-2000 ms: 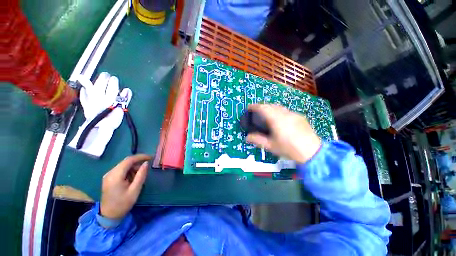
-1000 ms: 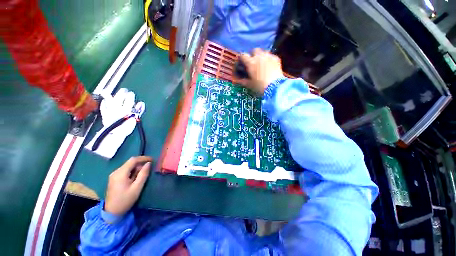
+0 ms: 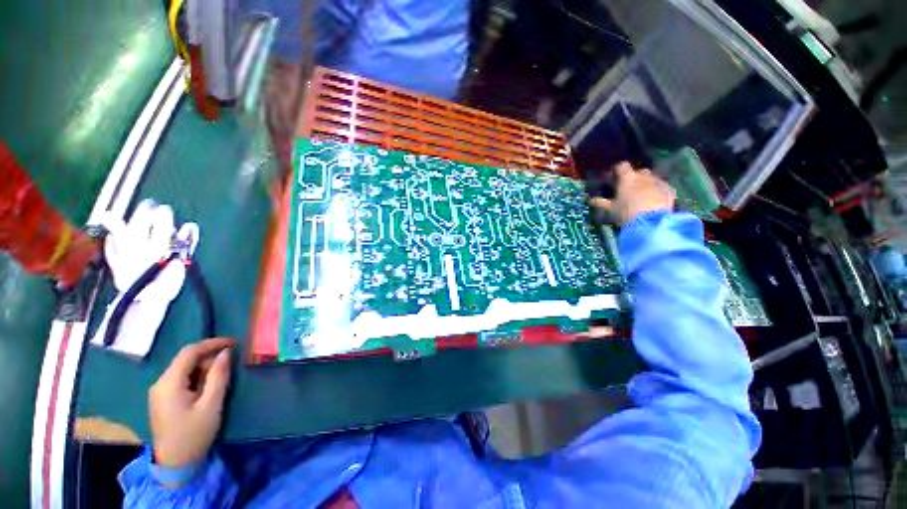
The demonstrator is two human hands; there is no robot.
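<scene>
The green circuit board (image 3: 477,229) lies solder side up on a red pad (image 3: 267,328), with a broad white strip along its near edge. My right hand (image 3: 636,194) is at the board's far right corner, curled around a small black brush (image 3: 600,186) that blends into the dark background. My left hand (image 3: 189,403) rests loosely curled on the bench left of the pad, empty, with a gap between thumb and fingers. Cutters with black handles (image 3: 204,298) lie on a white glove (image 3: 149,268) at the left.
The orange slotted rack (image 3: 438,119) extends behind the board. A conveyor rail (image 3: 60,388) and a red-wrapped post (image 3: 35,219) stand at the left. A clear partition's frame (image 3: 771,164) is at back right. Another person's blue smock (image 3: 408,45) shows behind the rack. Another green board (image 3: 741,288) lies at right.
My right hand has moved from over the board to the rack's left part, then right to the board's far right corner. The view has shifted. My left hand stays on the bench.
</scene>
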